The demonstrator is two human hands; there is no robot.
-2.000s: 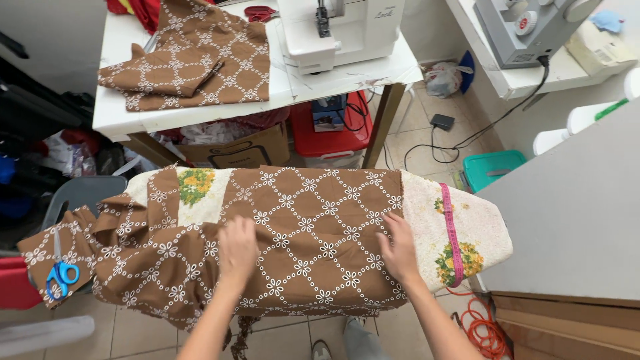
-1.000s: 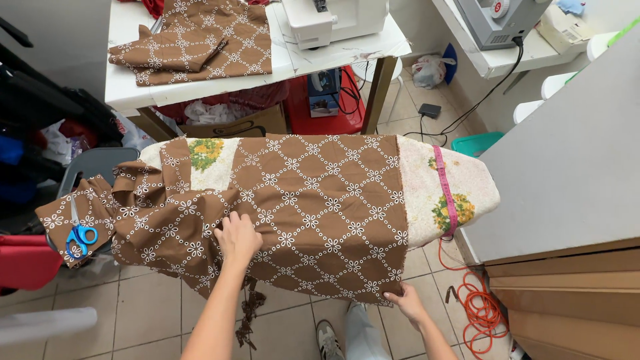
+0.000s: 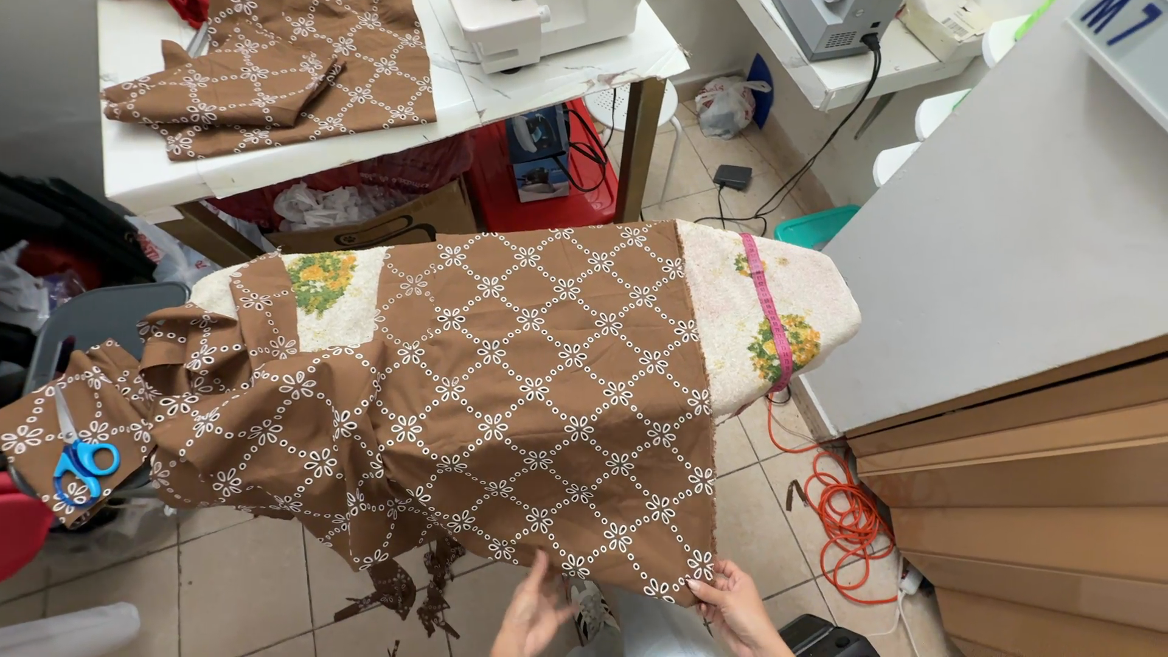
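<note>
Brown cotton fabric with a white flower lattice point(image 3: 547, 365) lies over an ironing board with a floral cover point(image 3: 812, 301). My right hand point(image 3: 730, 607) pinches the fabric's near right corner between thumb and fingers. Just below the near edge, my left hand point(image 3: 537, 610) has its fingers apart and holds nothing; whether a fingertip touches the hem I cannot tell. The fabric is flat toward the right and bunched in folds at the left. A pink tape measure point(image 3: 766, 310) lies across the board's narrow end. Blue-handled scissors point(image 3: 84, 465) rest on fabric at the far left.
Behind the board stands a white table point(image 3: 146, 173) with more folded brown fabric point(image 3: 301, 78) and a white sewing machine point(image 3: 547, 27). Fabric scraps point(image 3: 392, 589) hang below the near edge. An orange cable point(image 3: 849, 520) is coiled on the floor by a brown panelled surface point(image 3: 1031, 511).
My left hand has come off the top of the fabric and moved down to its near edge. My right hand has gone from the fabric's right side to its near corner. The near part is spread flatter.
</note>
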